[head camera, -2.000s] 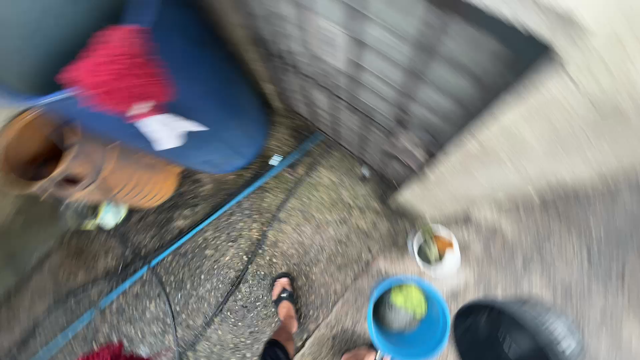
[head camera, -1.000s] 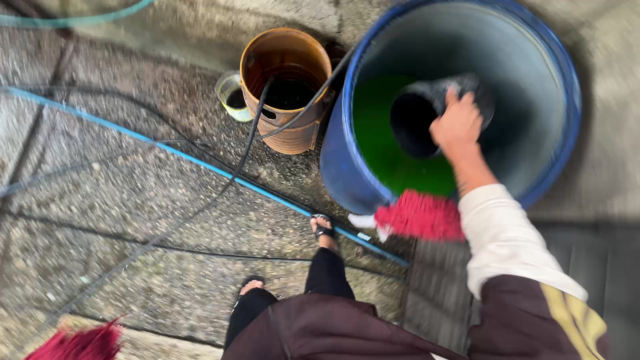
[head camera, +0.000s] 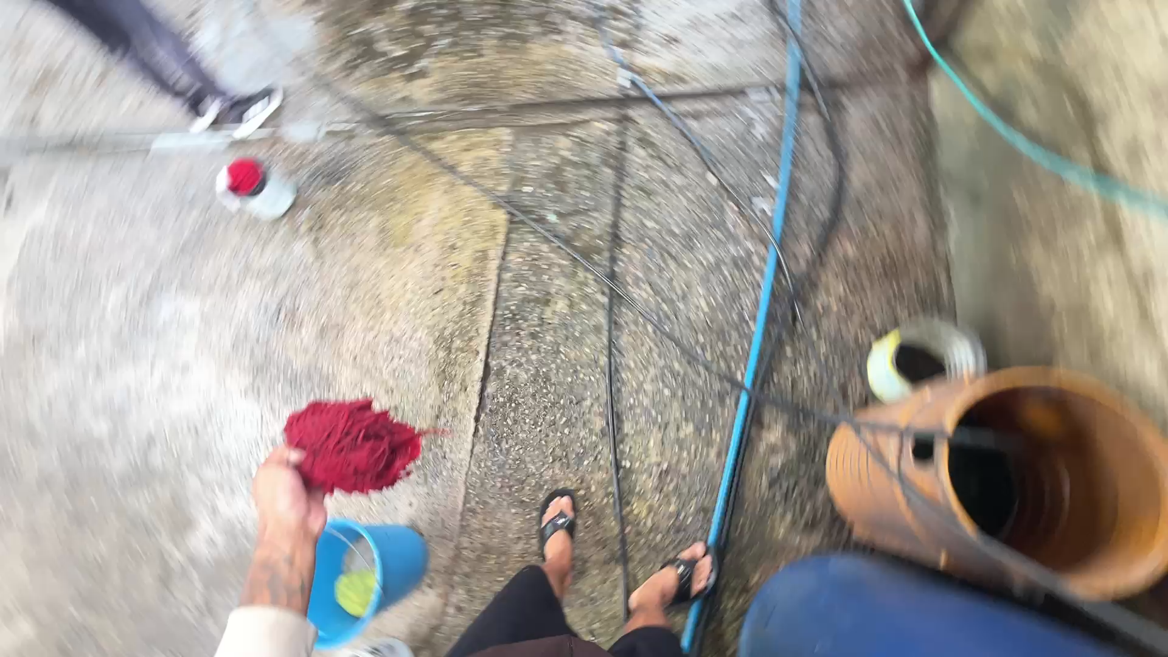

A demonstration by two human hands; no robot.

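Note:
My left hand point(head camera: 287, 497) holds a bundle of dark red strands point(head camera: 354, 447) by its left end, above the concrete. Just below it stands a light blue plastic bucket point(head camera: 401, 557) with a yellow-green thing point(head camera: 356, 591) and something greyish inside. The rim of a white container point(head camera: 383, 648) shows at the bottom edge. My right hand is out of view. At the lower right is the side of a large blue drum point(head camera: 876, 611), and past it an orange-brown ribbed bucket point(head camera: 876, 474) with a dark inside.
A blue pipe point(head camera: 762, 338) and black hoses point(head camera: 613, 365) cross the wet ground by my feet. A pale container point(head camera: 881, 365) stands by the orange-brown bucket. At upper left are a bottle-like container with a red top point(head camera: 265, 196) and a person's leg and shoes point(head camera: 242, 109). A teal hose point(head camera: 1031, 151) runs at upper right.
The view has swung away from the inside of the blue drum, where my right hand held a dark container over green liquid. That hand has left the view; my left hand now shows with red strands.

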